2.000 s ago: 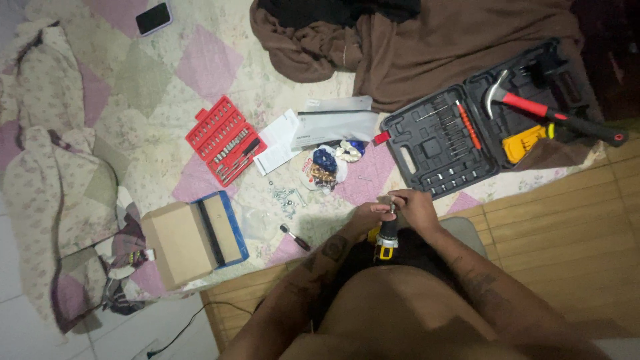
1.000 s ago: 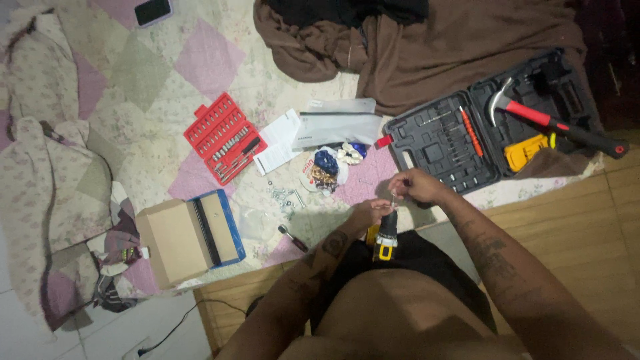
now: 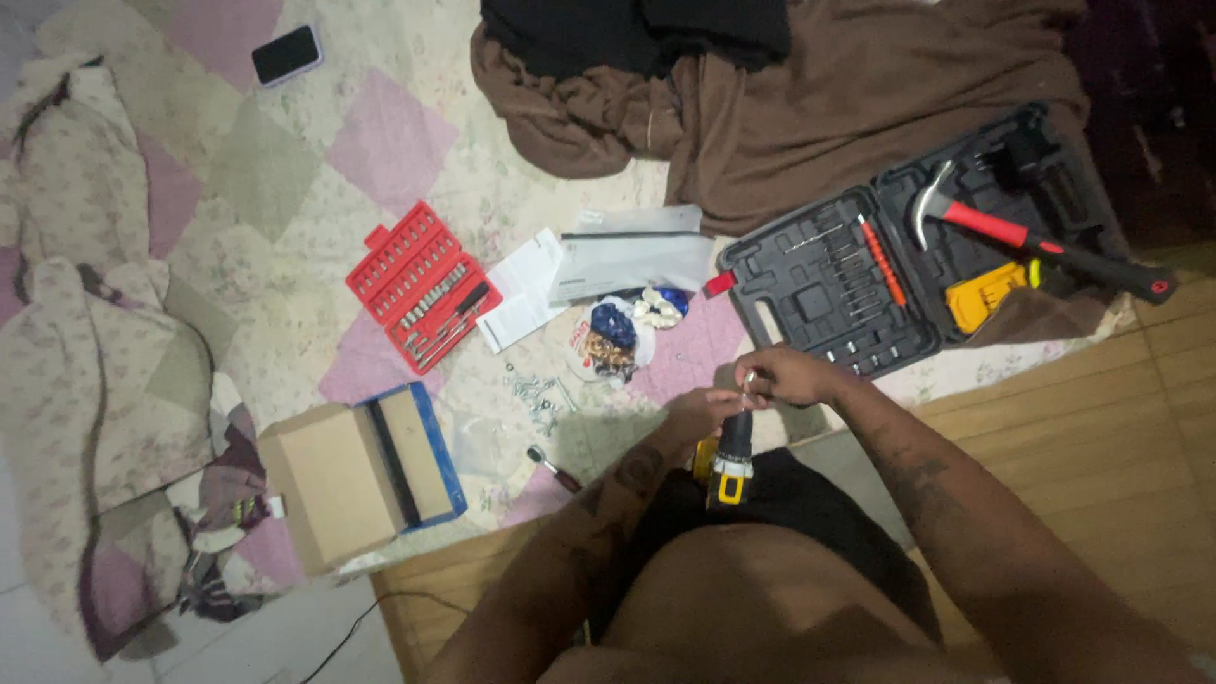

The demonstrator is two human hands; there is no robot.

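Note:
A black and yellow power tool [image 3: 733, 456] rests on my lap between my thighs, its far end up at my fingers. My left hand [image 3: 706, 415] has its fingertips closed at that end, on something too small to make out. My right hand [image 3: 781, 377] pinches a small shiny metal piece [image 3: 750, 380] just above the same end. Beyond my hands, on the bed, lie plastic bags with blue, white and brown contents [image 3: 613, 337]. Loose screws and small hardware [image 3: 540, 399] are scattered to the left, near a ratchet handle [image 3: 553, 469].
An opened red socket set [image 3: 423, 285], papers [image 3: 521, 290], a grey pouch [image 3: 632, 266] and an opened cardboard box [image 3: 332, 484] lie leftward. At right, a black tool case [image 3: 807, 304] holds bits, with a claw hammer [image 3: 1035, 237] across it. A phone [image 3: 287, 57] lies far left.
My right hand, a little apart from my left one second ago, is now back close beside it at the end of the power tool.

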